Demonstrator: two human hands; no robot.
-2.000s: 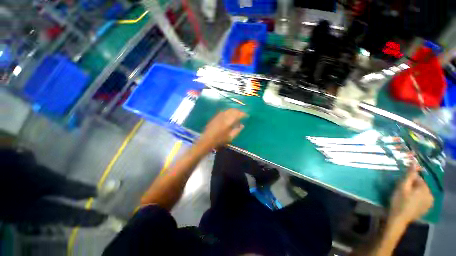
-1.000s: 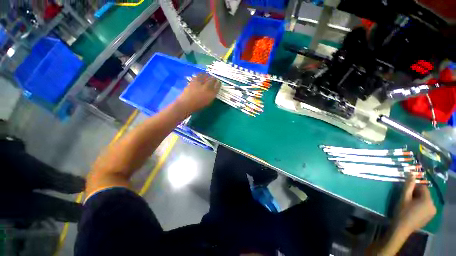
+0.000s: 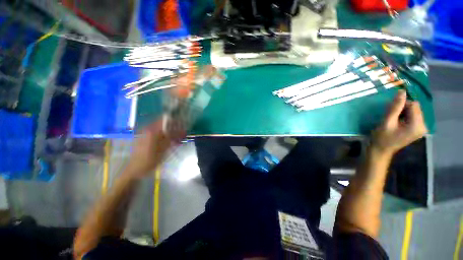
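Note:
White leads with orange tips lie fanned on the right of the green bench. My right hand is at their orange ends, with fingertips close to the tips; whether it grips any is unclear. A second pile of white leads lies at the left, orange tips to the right. My left hand is strongly blurred at the bench's front left, below that pile. A blurred pale bundle with an orange end shows at its fingers, apparently held. The crimping machine stands at the back centre, cut off by the top edge.
A large blue bin sits at the left bench end. A small blue bin with orange parts is behind the left pile. A curved metal tube runs right from the machine. A red bin is at the back right.
The view has turned and tilted down, so the bench sits higher and level. My left hand has moved from the left pile towards the bench's front, now with a blurred bundle. My right hand stays by the right leads.

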